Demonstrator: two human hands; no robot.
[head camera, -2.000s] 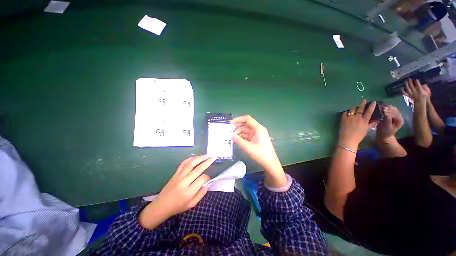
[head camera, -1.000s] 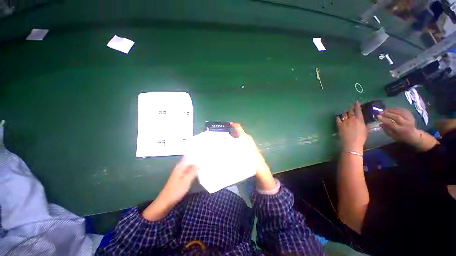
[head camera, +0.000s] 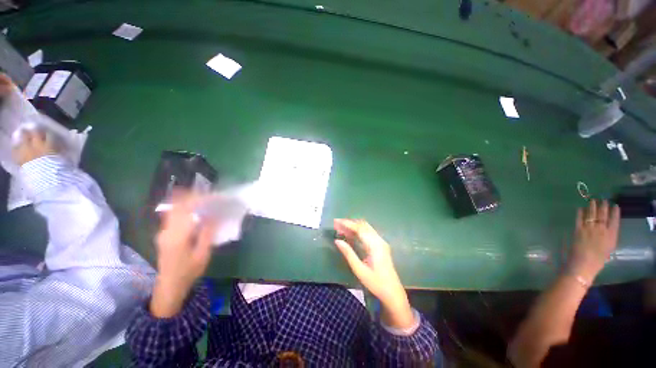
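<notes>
My left hand (head camera: 183, 233), blurred, is at the left and holds a thin white sheet (head camera: 226, 214), also blurred. A black product box (head camera: 176, 169) stands just beyond this hand, partly hidden by it. I cannot tell if the fingers touch the box. My right hand (head camera: 370, 262) is over the worktop's near edge, fingers apart, holding nothing. The stack of label sheets (head camera: 298, 180) lies flat between the hands, its print washed out. Another black product box (head camera: 467, 185) is on the worktop to the right.
Black boxes with white labels (head camera: 61, 90) are at the far left, near a left neighbour's sleeve (head camera: 72, 208) and hand with paper. A right neighbour's hand (head camera: 595, 241) rests by a pale ring (head camera: 583, 190) and thin yellow tool (head camera: 526, 162). Loose paper pieces (head camera: 224, 65) lie beyond.
The view has shifted left. My left hand has moved left with a white sheet. My right hand has opened, and the box that was between my hands is gone from there. A box now stands at right.
</notes>
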